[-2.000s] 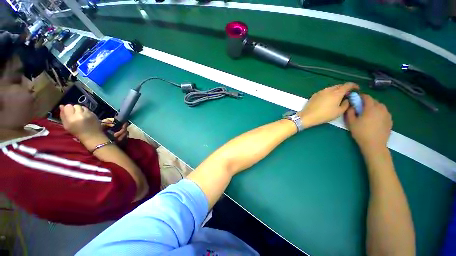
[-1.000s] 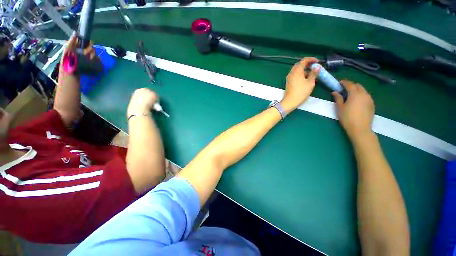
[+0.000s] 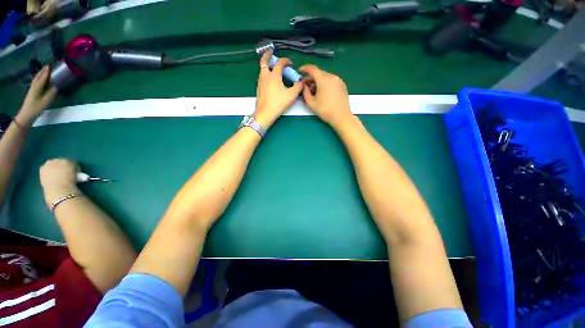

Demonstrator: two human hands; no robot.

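Observation:
A pale blue wrapped-handle tool (image 3: pixel 290 73) is between my two hands, over the white strip of the green surface. My left hand (image 3: pixel 274 90) has its fingers around the tool's upper left part. My right hand (image 3: pixel 326 93) has its fingertips together at the tool's lower right end. The tool's tip is hidden by my right fingers, and I cannot tell whether a small part is there.
A blue bin (image 3: pixel 478 173) of black brackets (image 3: pixel 539 211) stands at right. A hair dryer (image 3: pixel 131 58) with cord lies beyond the strip. At left, another person's hands (image 3: pixel 59 176) hold a thin-tipped tool and another dryer. Blurred dryers (image 3: pixel 471 22) lie at far right.
The view has turned right, so the blue bin now shows fully. My hands still hold the blue tool and have come closer together. The neighbour has lowered a dryer toward the surface.

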